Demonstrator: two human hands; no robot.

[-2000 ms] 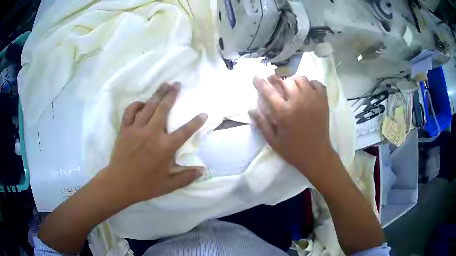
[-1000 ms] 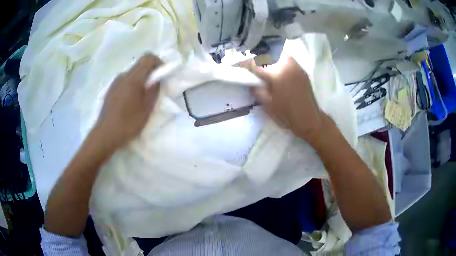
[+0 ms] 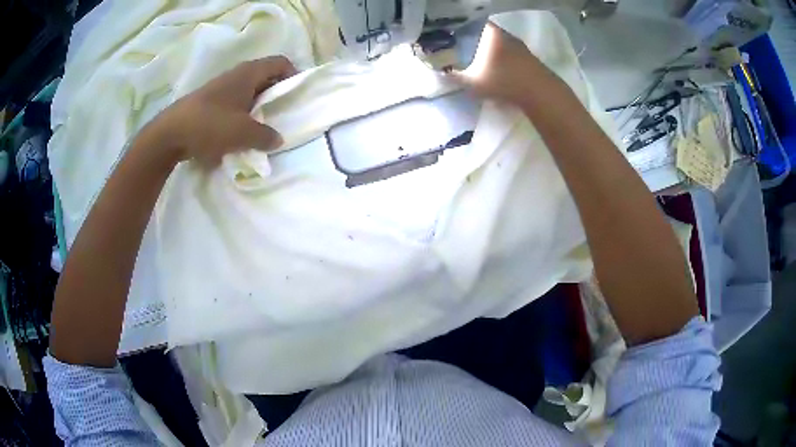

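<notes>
Cream-white fabric covers much of the table and hangs over its front edge. A folded edge of it runs across below the machine head, at the top centre. My left hand pinches the fabric between thumb and fingers, left of the needle area. My right hand holds the fabric just right of the needle area; its fingertips are washed out by bright light. The bed slide plate with its dark outline shows between the fabric layers. The needle is too small to tell.
Thread snips and a beige piece lie right of the machine. Beyond them are a blue tray and a pale grey bin. A cream cloth bundle hangs low right. A green-rimmed basket stands at the left edge.
The view has shifted, with the machine head now higher. Both hands went from flat on the cloth to gripping it. The cloth was drawn back, uncovering the slide plate, and my left thumb now shows.
</notes>
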